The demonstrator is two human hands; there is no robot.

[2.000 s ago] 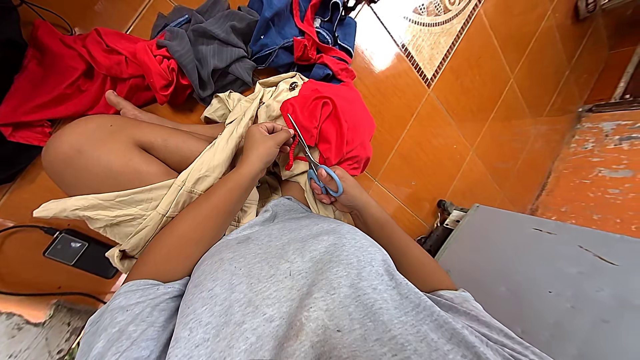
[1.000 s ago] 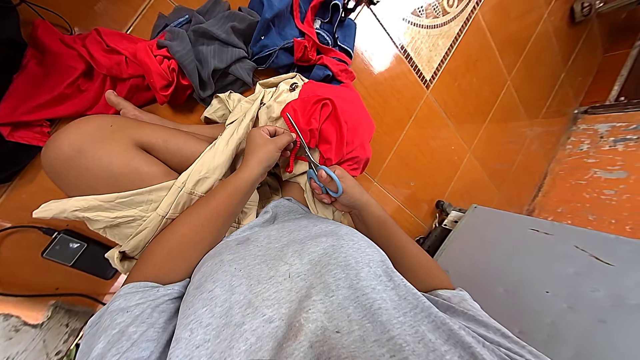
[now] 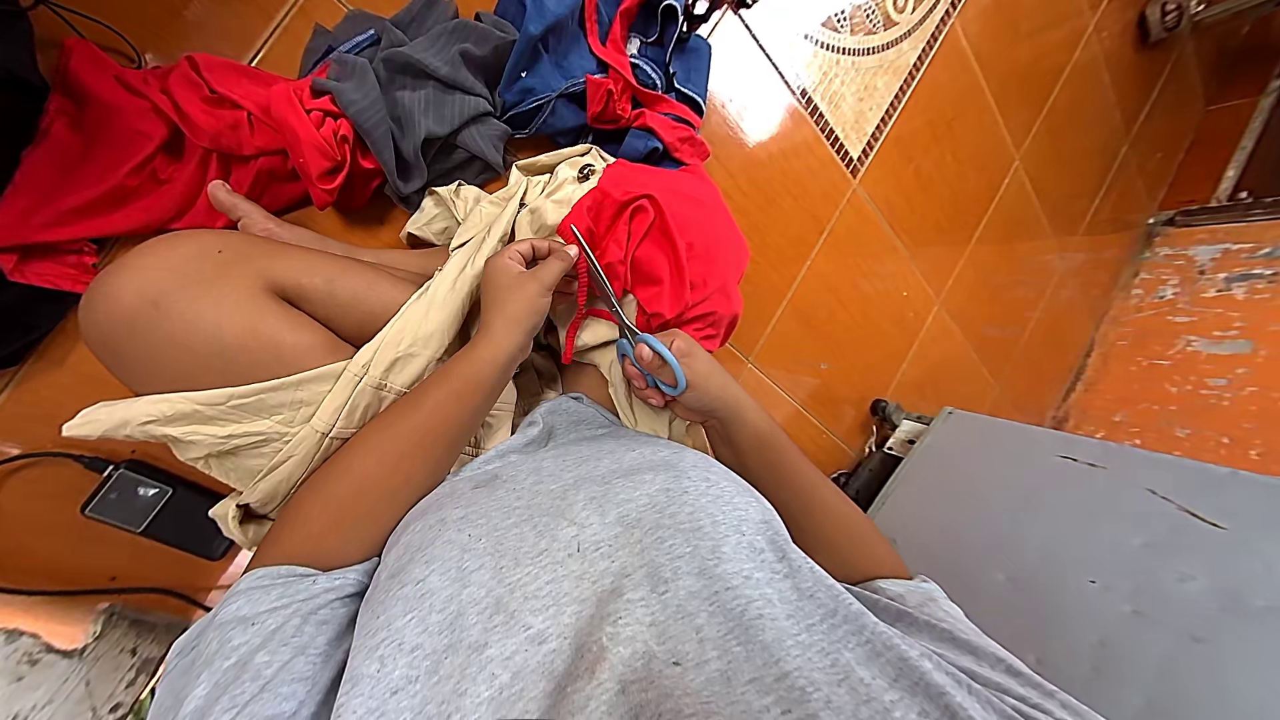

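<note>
My right hand (image 3: 685,378) holds a pair of scissors (image 3: 612,302) by light blue handles, the blades pointing up and left beside the fingertips of my left hand. The blades look nearly together. My left hand (image 3: 522,292) pinches a small bit at the edge of the red cloth (image 3: 672,250); what exactly lies between its fingertips is too small to tell. A narrow red strip of that cloth hangs just below the fingertips. The red cloth rests on a beige cotton garment (image 3: 370,385) with a dark button, spread over my lap.
Another red garment (image 3: 190,140), a grey garment (image 3: 425,100) and blue denim (image 3: 560,75) with a red strap lie on the orange tiled floor (image 3: 900,260). A black device (image 3: 165,508) with a cable is at left. A grey panel (image 3: 1080,560) stands at right.
</note>
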